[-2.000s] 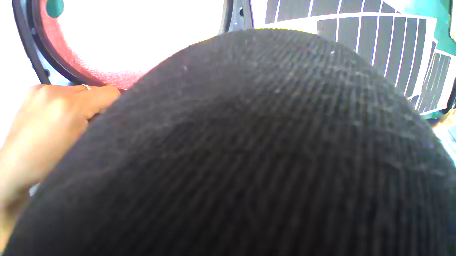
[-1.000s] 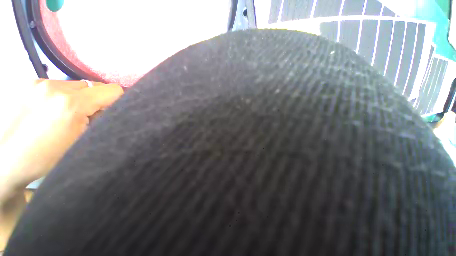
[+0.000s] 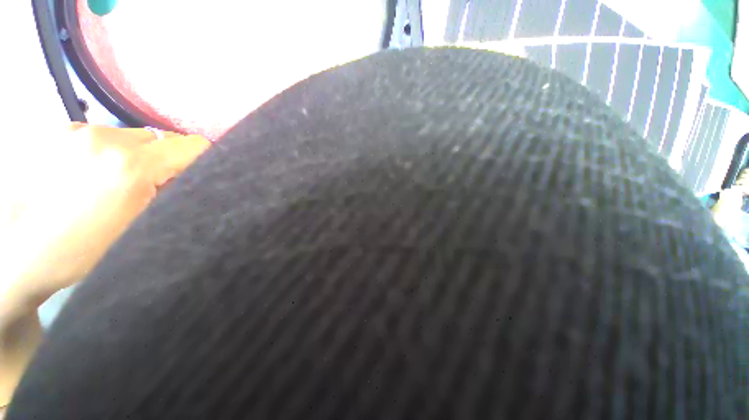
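A black frame with a large round opening lies at the upper left, cut off by the top edge; its right side shows at the top middle. My left hand, bare, with a ring on one finger, is at the frame's near left corner. Its fingertips run behind the dark ribbed fabric, so I cannot tell whether it grips the frame. My right hand is not in view. The near side of the frame is hidden behind the fabric.
Dark ribbed fabric blocks the centre and bottom. White sheets with wide dark bars lie at the upper right on a green surface. A red-and-white covering shows through the frame's opening. A pale blurred shape is at the right edge.
The frame and my left hand have shifted slightly right in the picture, and the hand sits slightly higher. The barred sheets have moved little.
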